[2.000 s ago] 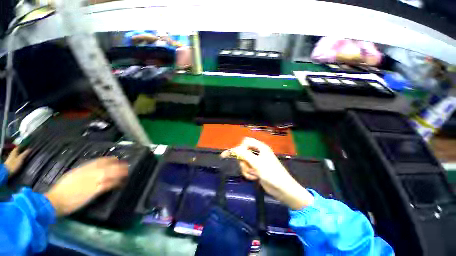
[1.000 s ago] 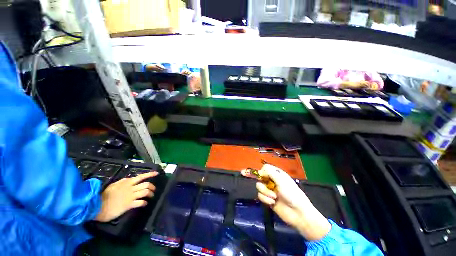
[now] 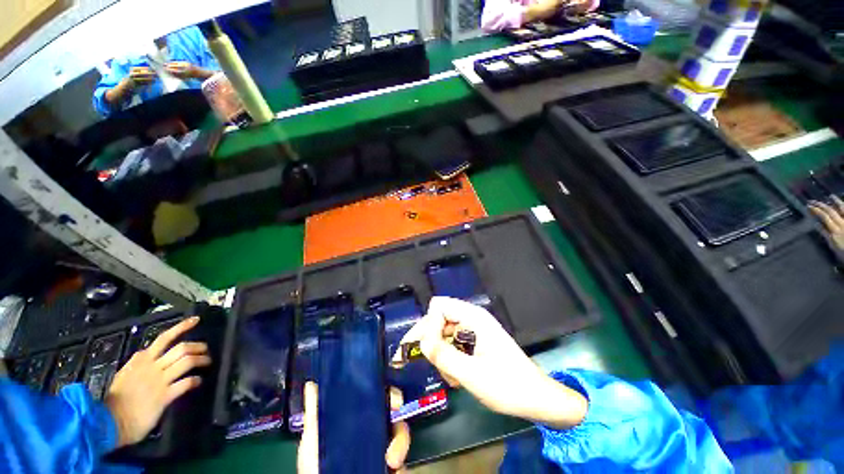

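Observation:
My left hand (image 3: 308,433) is cut off by the bottom edge, its fingers around both long sides of a dark smartphone (image 3: 350,389), screen up. My right hand (image 3: 477,361) is just right of this phone, pinching a small yellow and black item (image 3: 413,351) close to the phone's edge. I cannot tell if they touch. Behind and below is a black foam tray (image 3: 564,305) holding several phones (image 3: 259,366) in its slots, some with a red patch at the bottom.
Another person's hand (image 3: 155,384) rests on a left tray of dark pieces (image 3: 69,366). Stacked black trays (image 3: 611,245) with phones stand at right. An orange mat (image 3: 370,225) with small parts lies behind. Another hand (image 3: 826,220) shows at the right edge. Workers sit across the bench.
The view has shifted right and down. The held phone has risen into fuller view and my left fingers now show. My right hand has come beside this phone with the small item.

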